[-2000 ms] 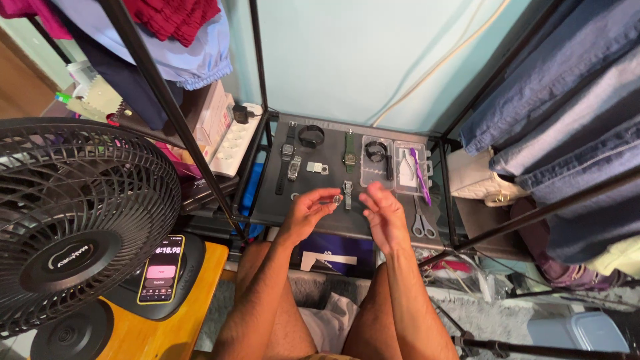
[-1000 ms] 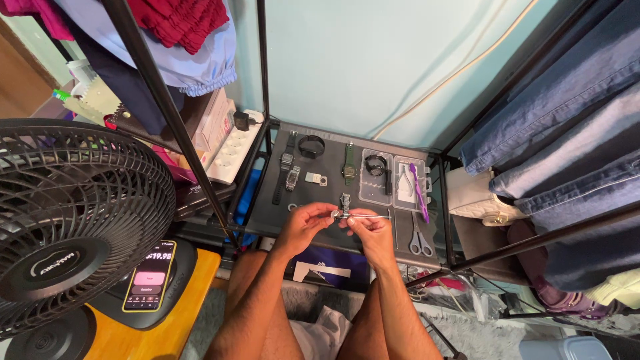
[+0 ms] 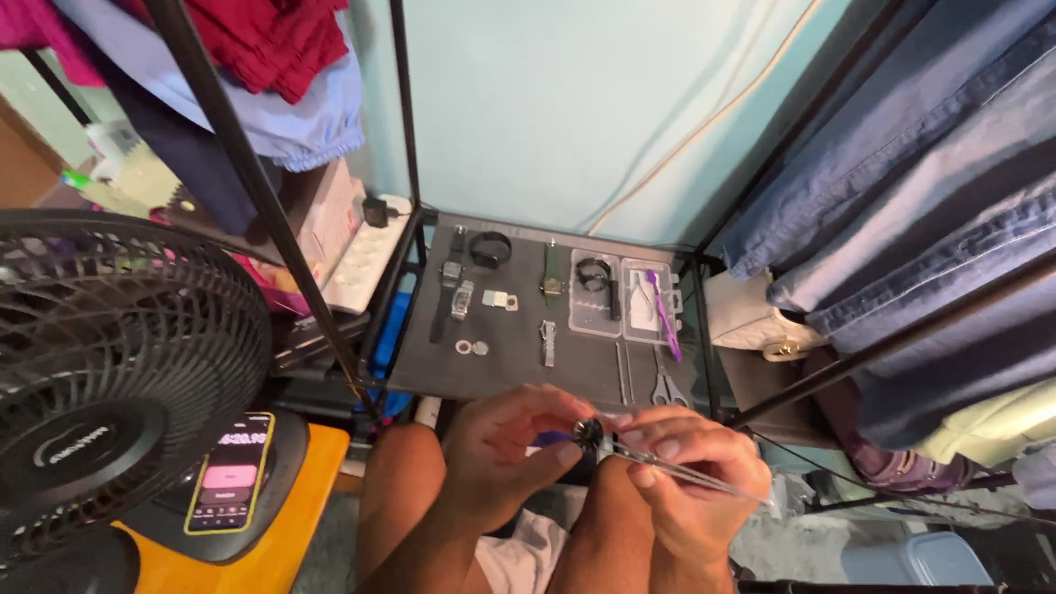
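My left hand [image 3: 516, 454] holds a small dark round watch part [image 3: 588, 434] between thumb and fingers. In my right hand [image 3: 701, 470] are slim metal tweezers [image 3: 689, 472], their tips at the part's right edge. On the dark shelf beyond lie a metal watch bracelet [image 3: 549, 343], a watch on a green strap [image 3: 553, 285], a silver-cased watch [image 3: 463, 300], a digital watch [image 3: 451, 272] and a black band [image 3: 491, 250]. A metal ring [image 3: 464, 347] and a silver disc [image 3: 480, 349] lie side by side. Fine detail of the held part is too small to tell.
An open clear plastic case [image 3: 596, 318] holds a black strap; a purple toothbrush [image 3: 664, 318] lies across it. Scissors [image 3: 667, 391] sit at the shelf's right front. A black fan [image 3: 82, 412] and a phone [image 3: 231, 472] stand left. Black rack poles [image 3: 256, 190] flank the shelf.
My hands have come nearer to me, off the shelf's front edge. The metal bracelet lies on the shelf in clear view. My right hand has had the tweezers since about one second ago.
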